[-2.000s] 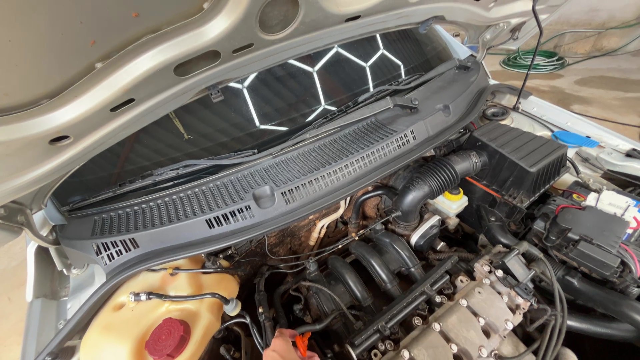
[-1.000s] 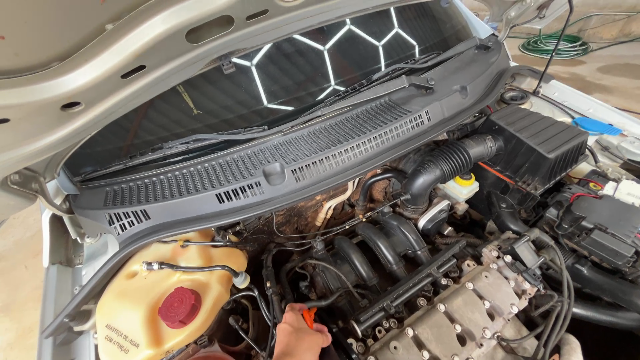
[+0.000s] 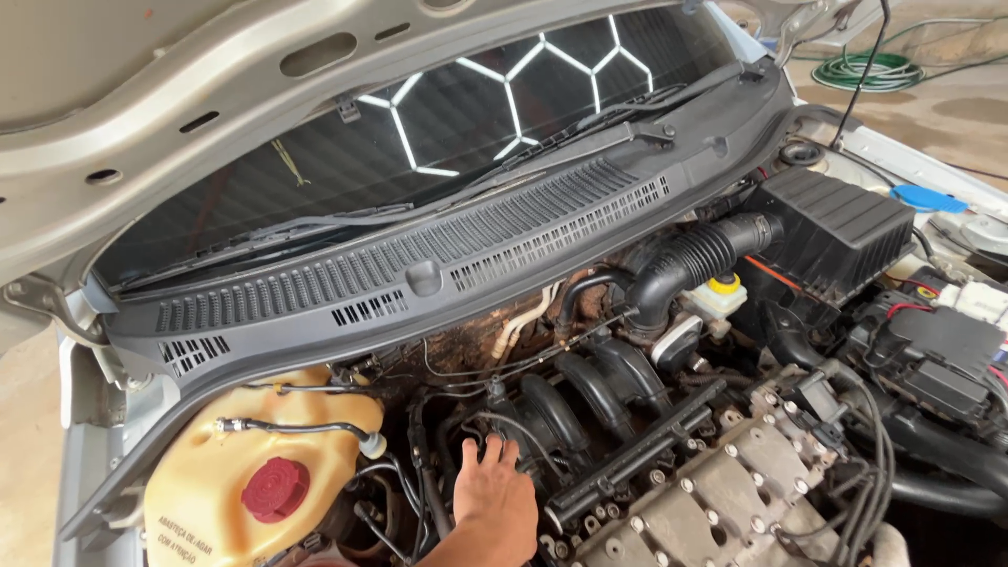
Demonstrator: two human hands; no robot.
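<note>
My left hand [image 3: 494, 498] reaches in from the bottom edge, back of the hand up, with fingertips slightly apart beside thin black hoses. No object shows in it; its palm and thumb are hidden. Just right of it are the black intake manifold runners [image 3: 550, 409] and a black rail [image 3: 638, 453] along the grey metal valve cover [image 3: 701, 504]. To its left stands a yellowed plastic reservoir [image 3: 205, 457] with a red cap [image 3: 275, 489] and a black hose across its top. My right hand is out of view.
The raised hood [image 3: 197, 87] spans the upper left. Behind the engine runs the black cowl grille [image 3: 409, 260] below the windshield [image 3: 441, 118]. A ribbed intake duct [image 3: 701, 252] joins the air filter box [image 3: 835, 228] at right. A coiled green hose [image 3: 866, 72] lies on the floor beyond.
An orange object showed at my left hand in both earlier frames; it is not visible now. The fingers are now extended. More of the hand shows than two seconds ago.
</note>
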